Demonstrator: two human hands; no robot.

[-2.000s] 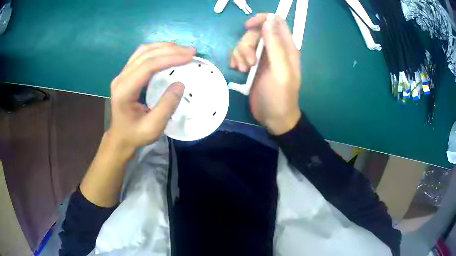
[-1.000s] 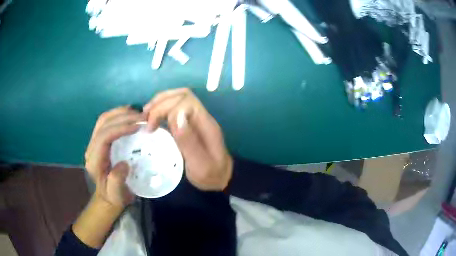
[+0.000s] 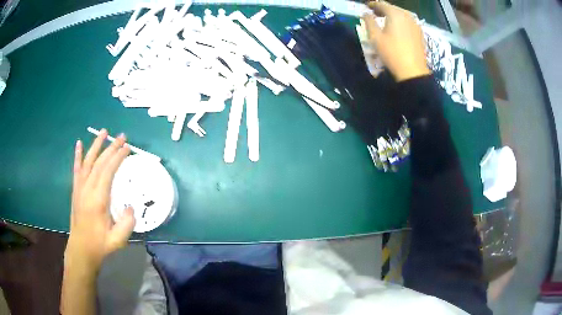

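A round white housing [image 3: 145,194] with small slots is on the green bench at the left, near the front edge. A thin white antenna arm [image 3: 138,149] sticks out along its far side. My left hand [image 3: 101,194] is around the housing's left side, thumb on its face and fingers over the arm. My right hand [image 3: 394,38] is at the far right, over the upper part of the black antenna cables [image 3: 339,61]. Its fingertips are near a pale area; whether it grips anything is unclear.
A large pile of white antenna arms [image 3: 166,74] lies at the far centre-left. Small whitish-silver parts [image 3: 459,77] are heaped at the far right. A loose white shell [image 3: 498,173] sits at the right bench edge. A pale rail [image 3: 92,23] borders the far side.
My right hand has left the housing and reached far right to the cables. My left hand has kept the housing, now at the bench's left front. The view shows more of the bench.
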